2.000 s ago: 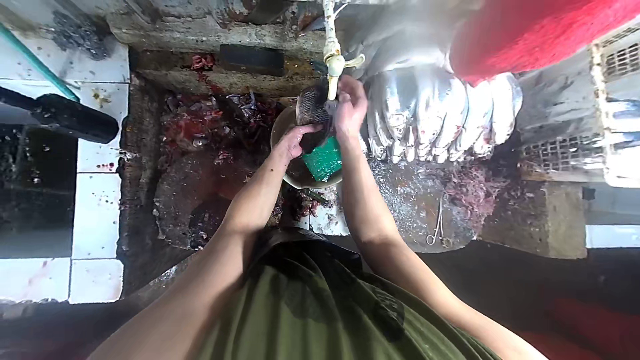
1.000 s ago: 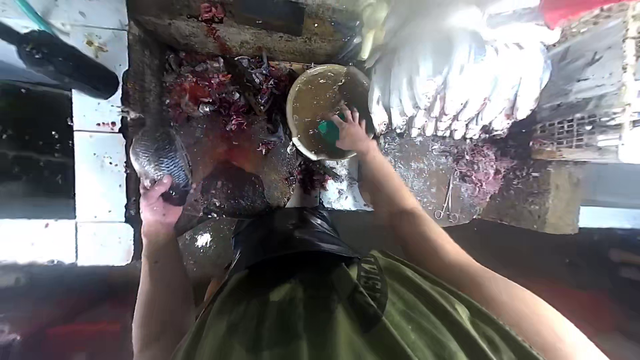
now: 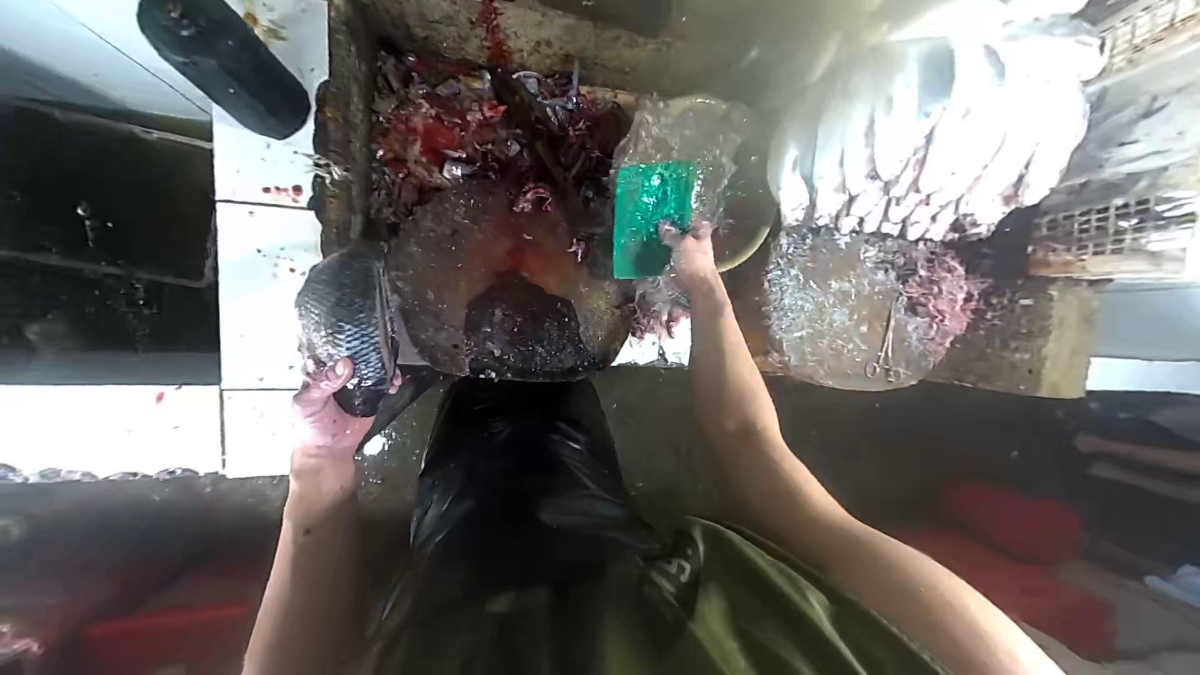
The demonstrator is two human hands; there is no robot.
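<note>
A dark, scaly fish (image 3: 345, 314) is gripped by its lower end in my left hand (image 3: 330, 412), beside the left edge of a round, wet chopping board (image 3: 436, 281). My right hand (image 3: 692, 253) holds a green rectangular scoop or container (image 3: 653, 216) by its lower right corner, over the round basin (image 3: 757, 230). Water is splashing around the green thing and partly hides the basin. A dark wet patch (image 3: 525, 328) lies on the board's near side. Whether the green thing is flat or hollow I cannot tell.
Fish offal and blood (image 3: 450, 136) lie behind the board. Several silvery fish (image 3: 928, 141) lie in a row at the back right. Scissor-handled forceps (image 3: 884, 347) rest on a wet slab near pink scraps (image 3: 942, 295). A long black object (image 3: 225, 66) lies on the left tiles.
Two seconds ago both hands were at the fish over the basin; my left hand has since carried it left. My right hand, earlier in the basin's water, has lifted the green thing.
</note>
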